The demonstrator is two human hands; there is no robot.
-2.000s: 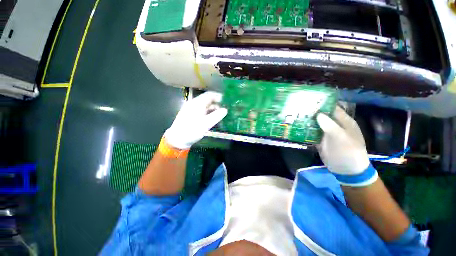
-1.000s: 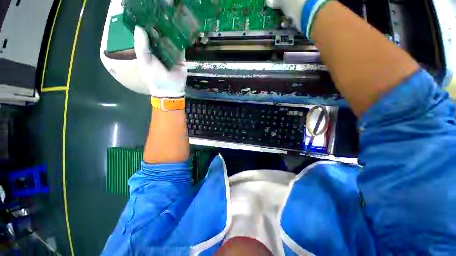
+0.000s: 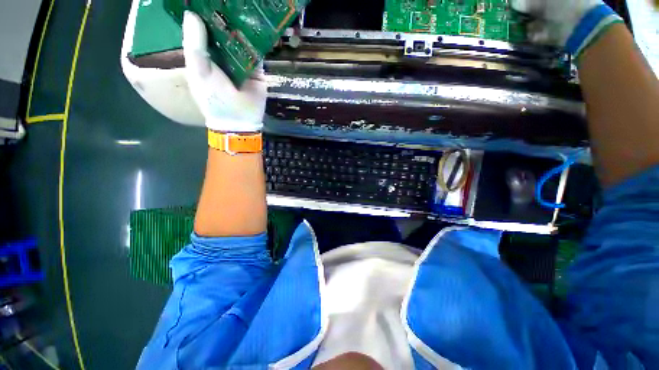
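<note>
My left hand [image 3: 225, 90], white-gloved with an orange band, holds a green circuit board [image 3: 249, 32] tilted over the left front of the white machine. The top of this board is cut off by the picture's edge. A second green board [image 3: 451, 18] lies behind the metal rail [image 3: 347, 36] in the machine opening. My right hand [image 3: 553, 20], white-gloved with a blue band, is at the right end of that second board. Its fingers are blurred and partly cut off, so its grip cannot be told.
A black keyboard [image 3: 347, 172] lies on the tray under the machine's worn front edge [image 3: 405, 119]. Pens [image 3: 454, 199] and a pale ring [image 3: 453, 170] lie right of it, then a mouse [image 3: 520, 184]. Green ribbed racks [image 3: 160, 246] stand low left. A blue cord [image 3: 545, 189] hangs at right.
My right hand has moved right along the rail, and the board in the opening now lies further right. My left hand still holds its board, now slightly further left in the picture.
</note>
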